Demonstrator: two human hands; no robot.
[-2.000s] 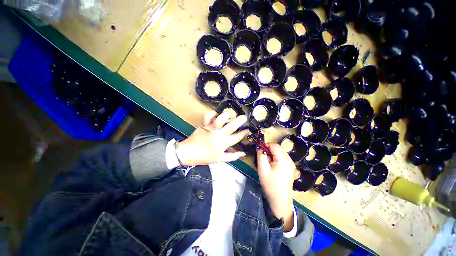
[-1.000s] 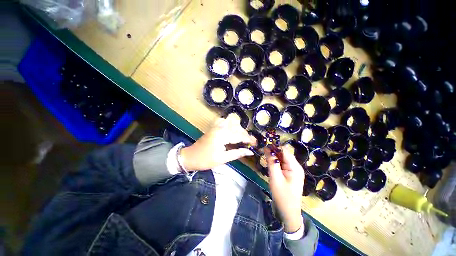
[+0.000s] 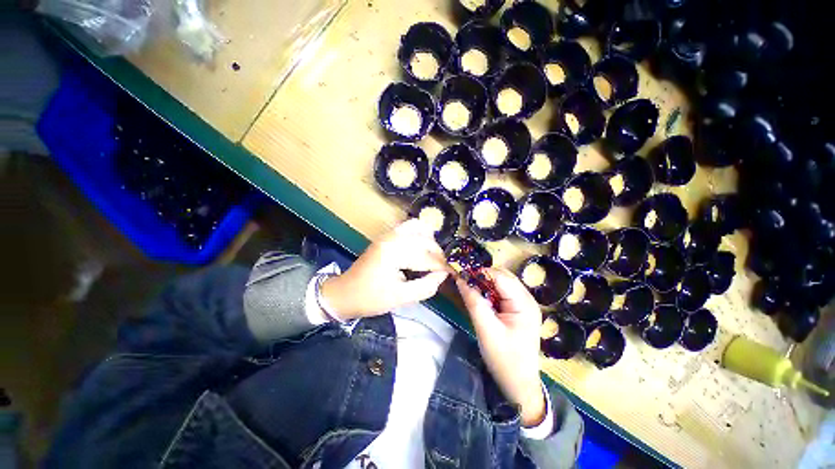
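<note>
Rows of glossy black cups (image 3: 458, 171) with pale round centres stand open on the tan board. My right hand (image 3: 502, 322) is at the near edge of the rows and holds a thin red-and-black bunch of leads (image 3: 482, 285) in its fingertips. My left hand (image 3: 389, 275) is just left of it, thumb and fingertips pinched together beside the bunch. Whether the left fingertips grip a strand is too small to tell. A black cup (image 3: 468, 253) lies just beyond the fingertips, partly hidden.
A pile of black cups (image 3: 778, 156) fills the far right. A yellow glue bottle (image 3: 758, 360) lies at the right. A clear plastic bag (image 3: 110, 23) is at the top left. A blue bin (image 3: 174, 197) of small black pieces is below the green bench edge (image 3: 302, 203).
My left hand has gone from spread fingers over a cup to a pinch beside the bunch. My right hand moved right, then back left, still holding the leads.
</note>
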